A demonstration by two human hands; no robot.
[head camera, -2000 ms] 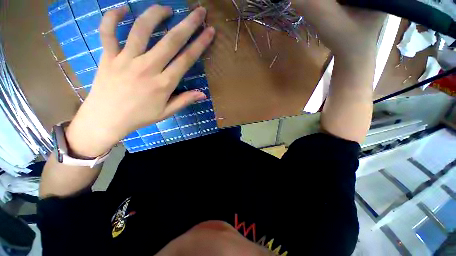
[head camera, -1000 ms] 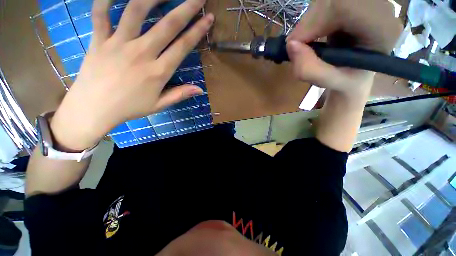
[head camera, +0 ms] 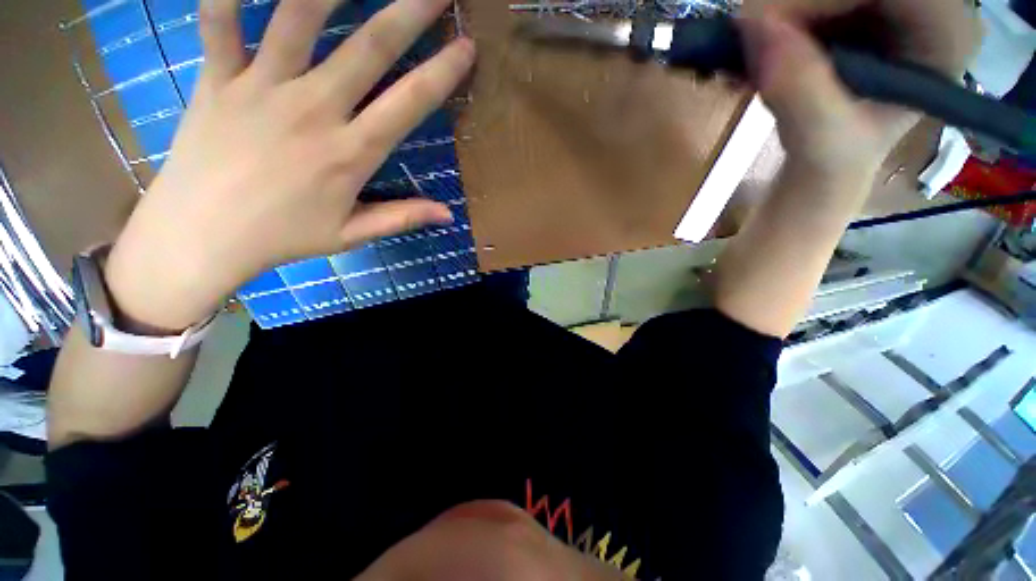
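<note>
The blue solar cell matrix [head camera: 375, 276] with silver lines lies on the brown table, its near end at the table's front edge. My left hand [head camera: 284, 153] rests flat on it, palm down with fingers spread, covering its middle. My right hand [head camera: 846, 74], partly cut off by the top edge, holds the black soldering iron [head camera: 704, 48]. The iron's blurred metal tip points left, to the right of the cells and above the brown tabletop. A short silver ribbon piece [head camera: 411, 177] lies on the cells near my left thumb.
The brown tabletop [head camera: 568, 187] extends right of the cells. Loose ribbon pieces [head camera: 579, 9] lie at the top edge. A white strip [head camera: 727, 170] lies beside my right wrist. Long silver ribbons [head camera: 32, 255] are at far left, a red object [head camera: 991, 182] at far right. A dark cable crosses at right.
My right hand brought the soldering iron down into view by the cells' right edge, then moved it up and right. My left hand stays spread on the cells; the view has shifted slightly.
</note>
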